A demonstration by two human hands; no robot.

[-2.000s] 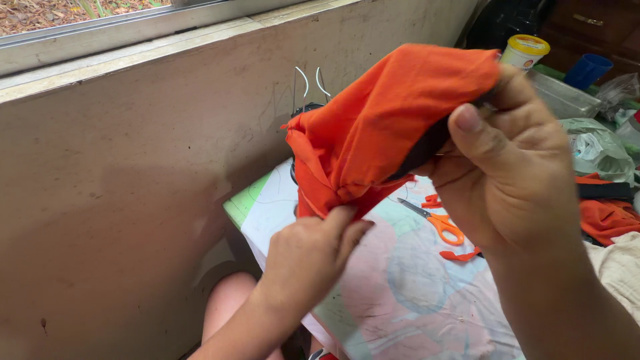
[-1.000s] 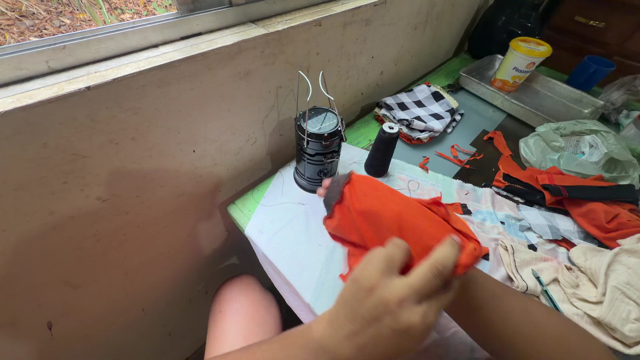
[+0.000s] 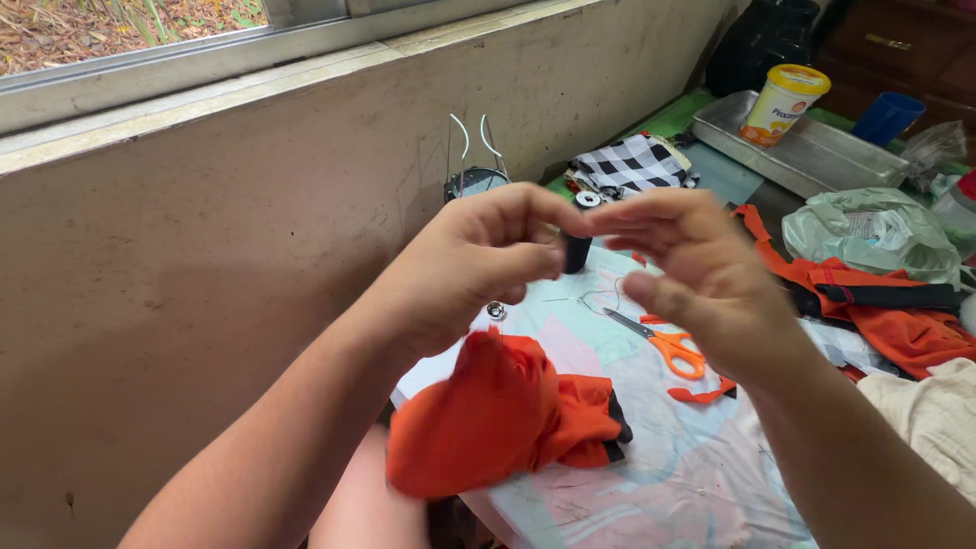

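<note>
My left hand [image 3: 496, 259] and my right hand [image 3: 686, 274] are raised over the table, blurred, their fingertips meeting or nearly so. No cloth is in either hand; a fine thread in the left would be too small to tell. Below the left hand, a piece of orange fabric [image 3: 473, 419] with a dark edge is at the table's near edge, blurred. A small round metal piece [image 3: 496, 310] shows just above it. Orange-handled scissors [image 3: 675, 354] lie left of the right forearm, near a needle [image 3: 560, 300] with a loop of thread. Behind the hands stands a black thread spool [image 3: 577, 255].
A black lantern [image 3: 476, 181] stands by the wall, partly hidden. Behind are folded checkered cloth [image 3: 633, 164] and a metal tray [image 3: 823, 156] with a plastic tub [image 3: 785, 104]. Orange and black fabric [image 3: 900, 305], a plastic bag [image 3: 873, 232] and cream cloth [image 3: 930, 412] lie right.
Both hands have come off the orange fabric, which they were handling before, and have risen above it. The scissors, covered one second ago, show again.
</note>
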